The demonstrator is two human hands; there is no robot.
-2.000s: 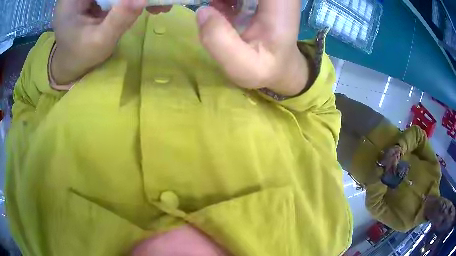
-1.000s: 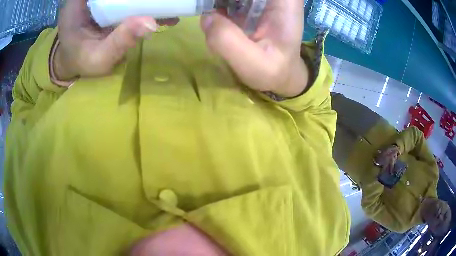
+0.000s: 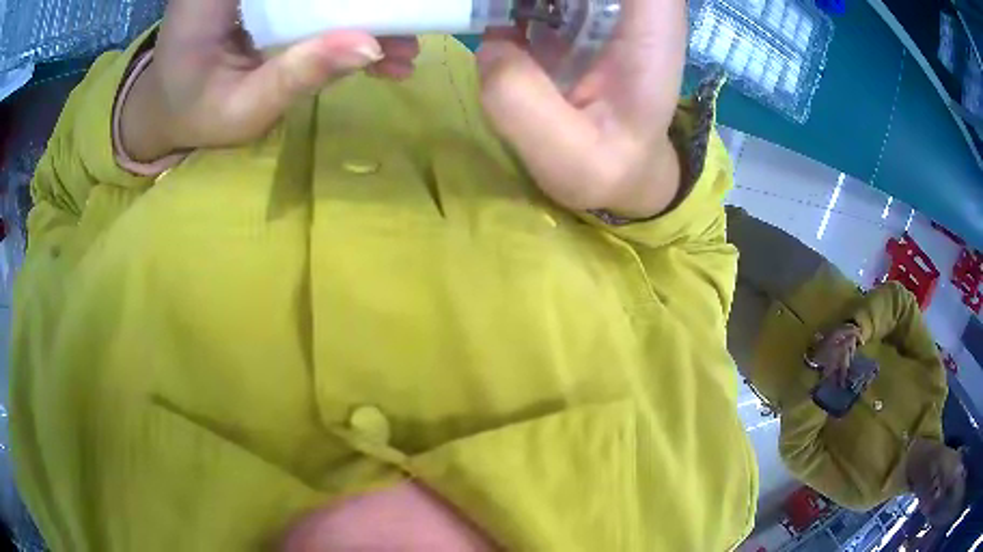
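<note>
A smooth white cylindrical housing (image 3: 361, 16) lies crosswise at the top edge of the view, partly cut off. My left hand (image 3: 243, 97) holds it by its left end, with the thumb along its near side. My right hand (image 3: 604, 135) is curled around a clear part (image 3: 591, 30) at the housing's right end. Something dark or metallic shows at this clear part. The housing and clear part meet in line; I cannot tell whether they are joined. The upper fingers of both hands are cut off by the edge.
A clear compartment tray (image 3: 757, 49) with white blocks lies on the green bench (image 3: 862, 119) at upper right. Ribbed clear trays (image 3: 75, 27) are at upper left. At right a person in a yellow jacket (image 3: 814, 345) holds a dark object. Red objects (image 3: 911, 270) are beyond.
Both hands and the housing have shifted slightly right. The housing, mostly cut off two seconds ago, came down further into view, with the clear end showing more.
</note>
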